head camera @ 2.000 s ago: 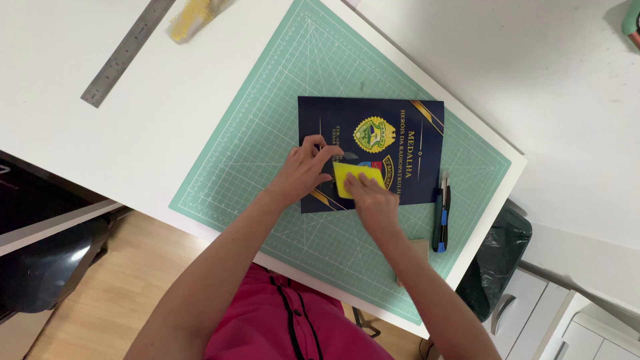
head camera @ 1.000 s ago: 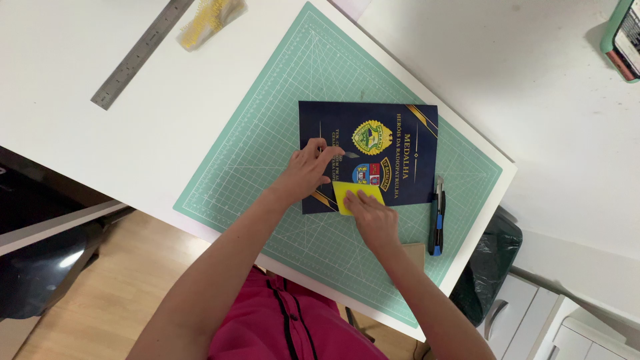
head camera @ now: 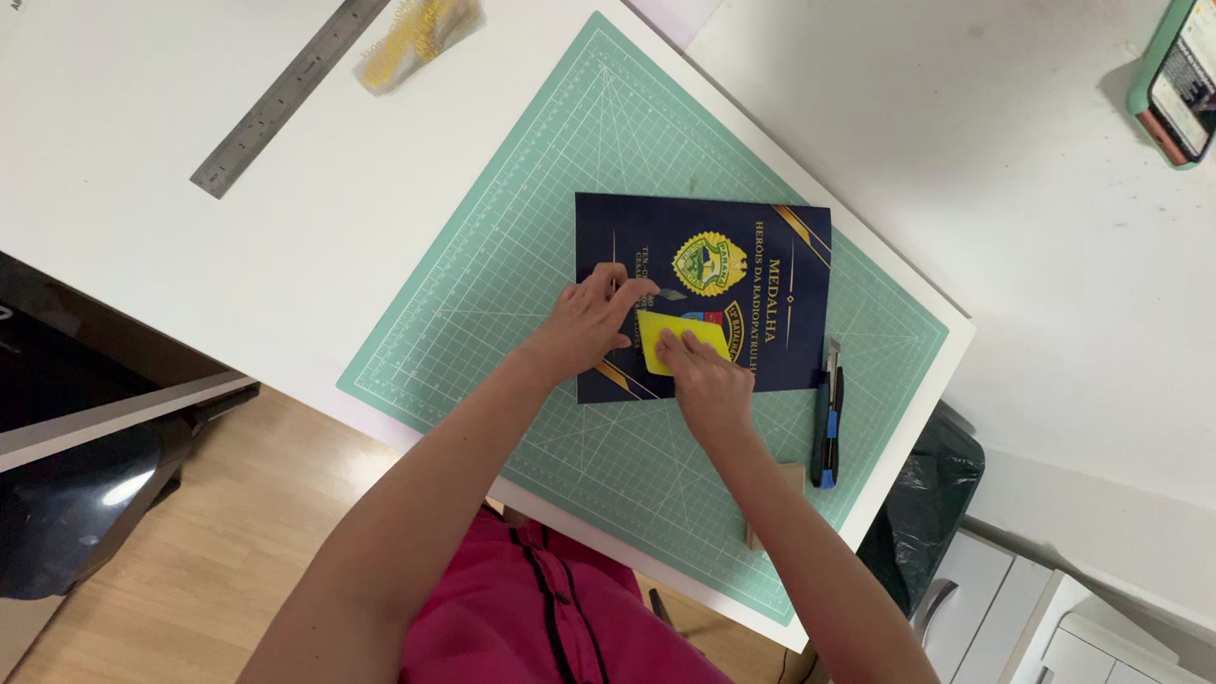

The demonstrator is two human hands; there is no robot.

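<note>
A dark blue printed sheet (head camera: 798, 285) with gold lettering and emblems lies on a green cutting mat (head camera: 532, 228). My right hand (head camera: 708, 380) presses a yellow flat card or scraper (head camera: 665, 332) against the lower middle of the sheet, covering part of an emblem. My left hand (head camera: 594, 318) rests on the sheet's left part with fingers spread. Beside its index fingertip is a small grey pointed piece (head camera: 673, 295); whether the fingers touch it is unclear. A snap-off utility knife (head camera: 829, 418) lies at the sheet's right edge.
A steel ruler (head camera: 285, 100) and a clear plastic piece with yellow lettering (head camera: 418, 43) lie on the white table (head camera: 142, 237). A flat beige block (head camera: 790, 480) is partly under my right forearm. A phone in a green case (head camera: 1178, 85) is at upper right, a black-bagged bin (head camera: 926, 503) below.
My right hand and the yellow piece have moved slightly up the sheet since one second ago. My left hand stays at about the same place on it.
</note>
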